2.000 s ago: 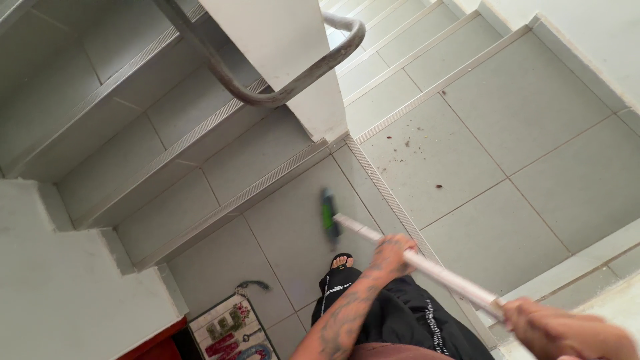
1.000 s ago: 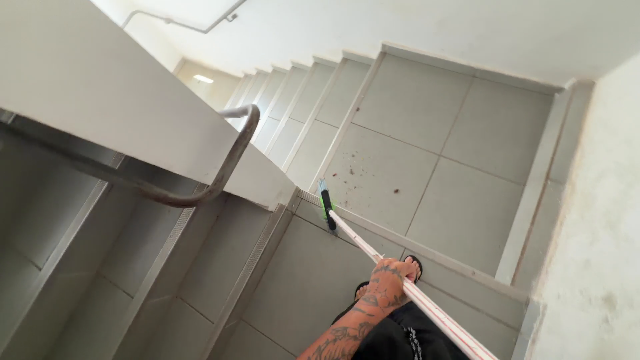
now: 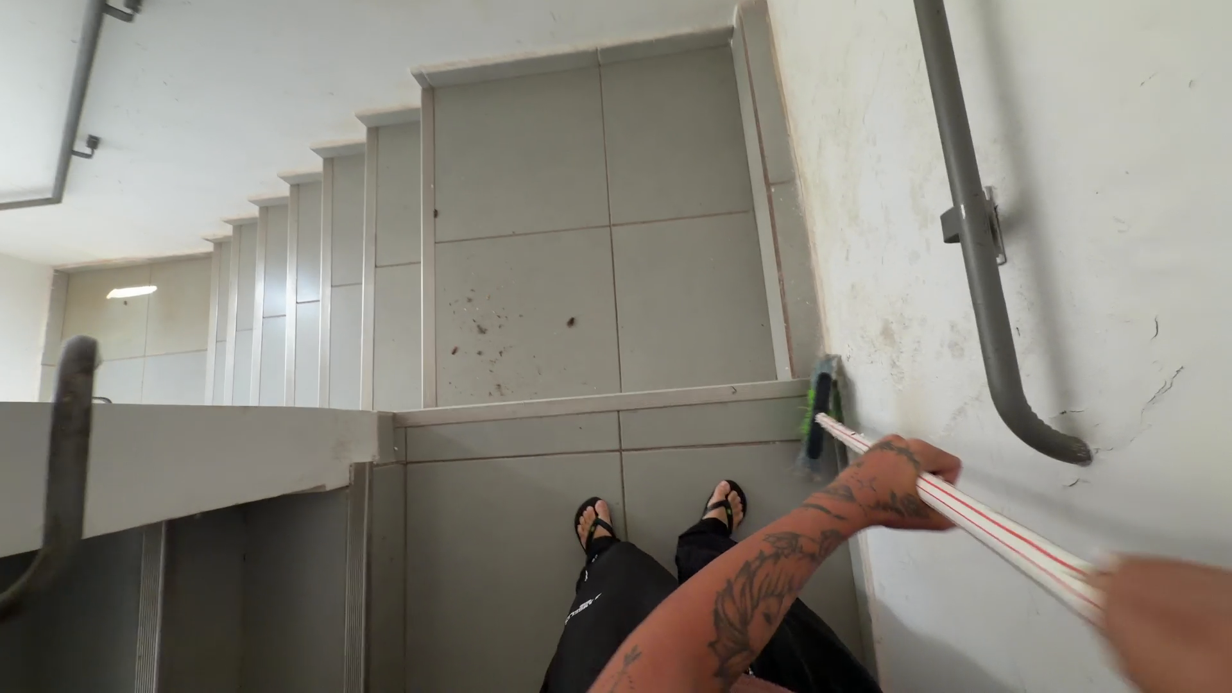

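Note:
A broom with a white, red-striped handle point(image 3: 1006, 536) slants from the lower right to its green and black head point(image 3: 820, 409). The head stands at the foot of the right wall, by the end of the step edge. My left hand point(image 3: 900, 483), at the end of a tattooed forearm, is closed around the handle not far from the head. Farther up the handle, at the right edge of the view, my right hand point(image 3: 1169, 616) grips it, blurred and partly cut off. Dark crumbs of debris point(image 3: 486, 337) lie scattered on the tiled landing point(image 3: 683, 298).
Stairs point(image 3: 346, 241) descend to the left beyond the landing. A metal handrail point(image 3: 972, 241) runs along the right wall point(image 3: 885, 289); a bent rail point(image 3: 69, 462) stands at left. Other steps point(image 3: 192, 606) lie at lower left. My sandaled feet point(image 3: 597, 520) are on the tiles below the step edge.
The broom head has moved right, from beside the low wall's corner to the right wall, with my hands on the handle. The view has turned and shifted right.

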